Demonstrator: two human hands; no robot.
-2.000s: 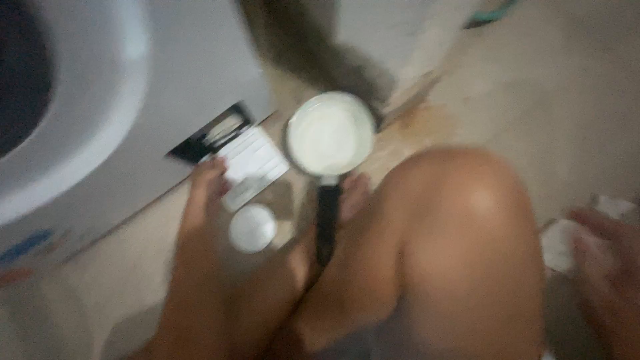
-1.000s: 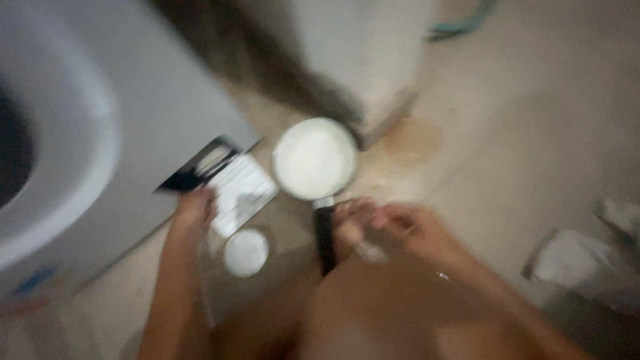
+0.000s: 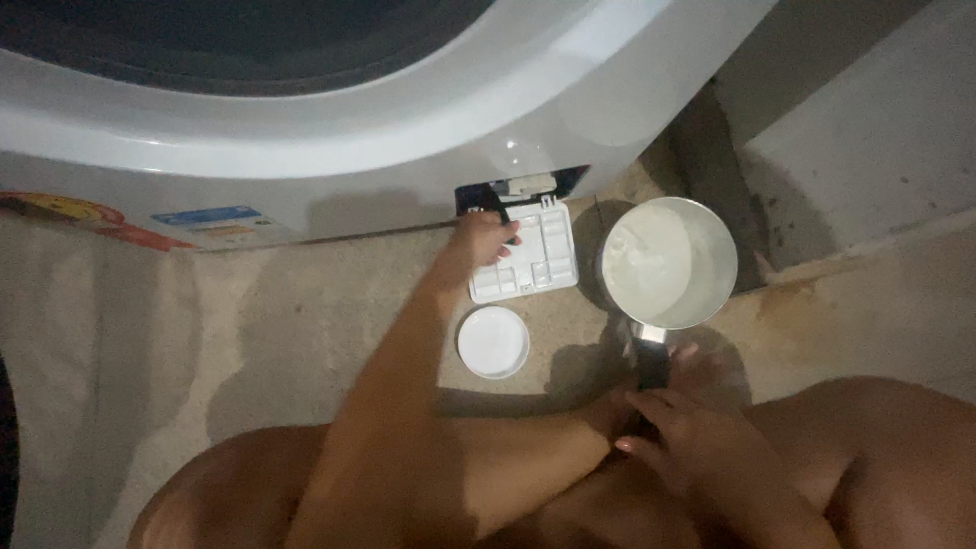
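Observation:
My left hand (image 3: 488, 238) pinches a black hose or strap (image 3: 497, 204) coming from the open service compartment (image 3: 572, 181) low on a front-loading washing machine (image 3: 381, 191). Below it a white plastic flap (image 3: 537, 248) hangs over the floor. Just under the flap is a small round white dish or lid (image 3: 493, 342). To the right, a metal saucepan (image 3: 671, 263) holds cloudy whitish liquid. My right hand (image 3: 671, 427) is closed around the lower part of its black handle (image 3: 652, 364). The palm side of that hand is hidden.
The washer's round door (image 3: 252, 145) fills the upper left, with coloured stickers (image 3: 210, 217) below it. A pale wall or block (image 3: 862, 145) stands at the upper right. My bare legs (image 3: 862, 450) frame the stained floor (image 3: 343, 305) from below.
My right hand has moved from the far right, beside something white and crumpled, to the saucepan's handle. My left hand remains at the compartment. The view has turned markedly.

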